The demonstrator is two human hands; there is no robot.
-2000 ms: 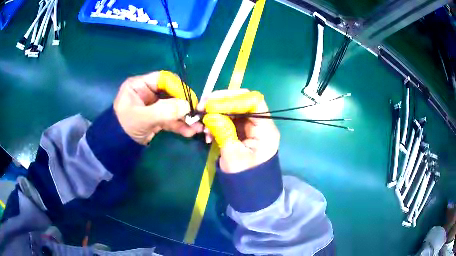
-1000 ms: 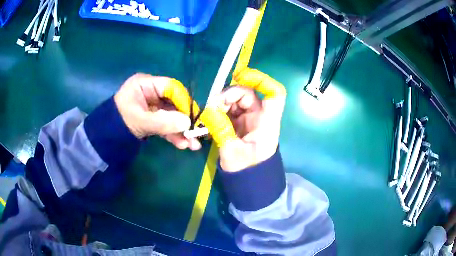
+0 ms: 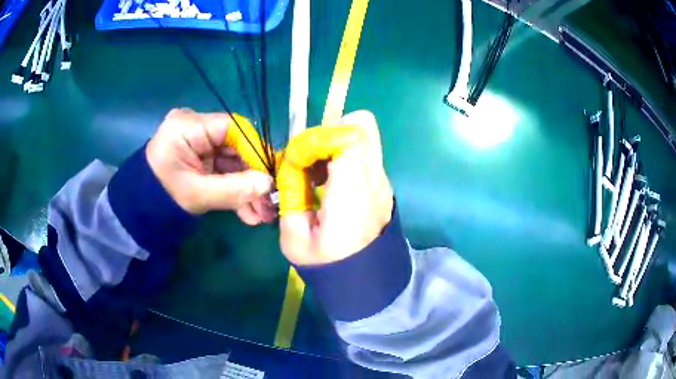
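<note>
My left hand (image 3: pixel 211 166), with a yellow finger cot, is shut on a small white connector housing (image 3: pixel 274 198) that shows between the fingertips. My right hand (image 3: pixel 333 192), with yellow cots on thumb and finger, pinches at the same spot, its tips touching the housing's right side. Black lead wires (image 3: pixel 262 111) fan upward from the fingertips. A white flat cable (image 3: pixel 299 70) runs up from behind my right hand's fingers to the top edge. The wire ends inside the grip are hidden.
A blue tray (image 3: pixel 259 23) of white housings lies at the top. A small harness bunch (image 3: pixel 46 41) is at upper left, one harness (image 3: pixel 465 55) at upper right by the rail, and a harness pile (image 3: pixel 626 211) at right. A yellow line (image 3: pixel 345 66) crosses the green bench.
The black wires that pointed right two seconds ago now point up with the others. My right hand has closed at the housing and turned. The white cable stands more upright, and the view has shifted slightly.
</note>
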